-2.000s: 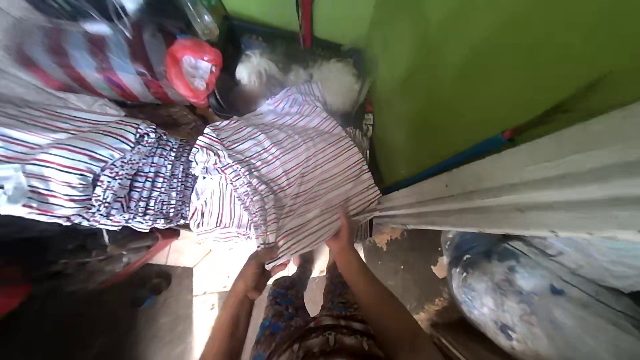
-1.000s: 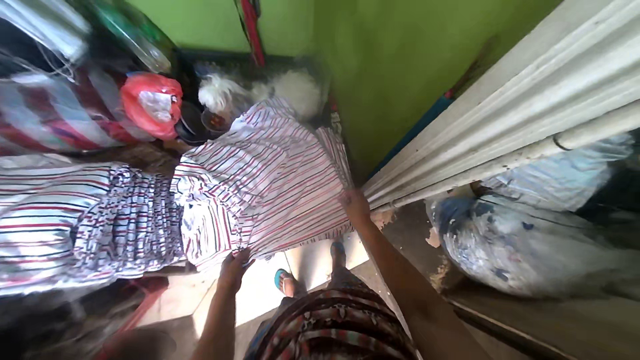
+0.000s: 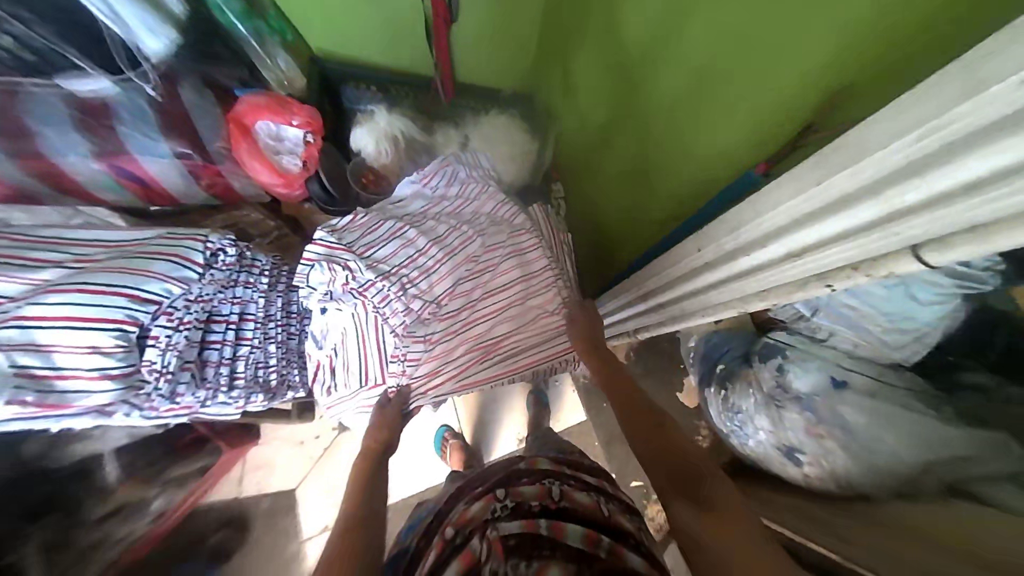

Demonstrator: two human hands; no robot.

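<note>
A white garment with red and dark stripes (image 3: 480, 280) lies spread out in front of me, on top of more striped cloth. Its near left corner is pinched in my left hand (image 3: 388, 420). At the garment's right edge, beside the white ridged panel, is my right hand (image 3: 586, 330); its fingers are partly hidden, and whether they grip the cloth is unclear. To the left lies a stack of striped cloth pieces with gathered, ruffled edges (image 3: 232, 328).
A red plastic bag (image 3: 276, 146), a small cup (image 3: 370, 178) and a dark crate (image 3: 512, 102) with whitish bundles stand behind the garment. A white ridged panel (image 3: 832, 192) and filled translucent sacks (image 3: 800, 416) are at the right. The green wall (image 3: 680, 104) rises behind.
Two seconds ago my hands were close together at the garment's near edge. They are now farther apart, left hand at the near left corner, right hand at the right edge.
</note>
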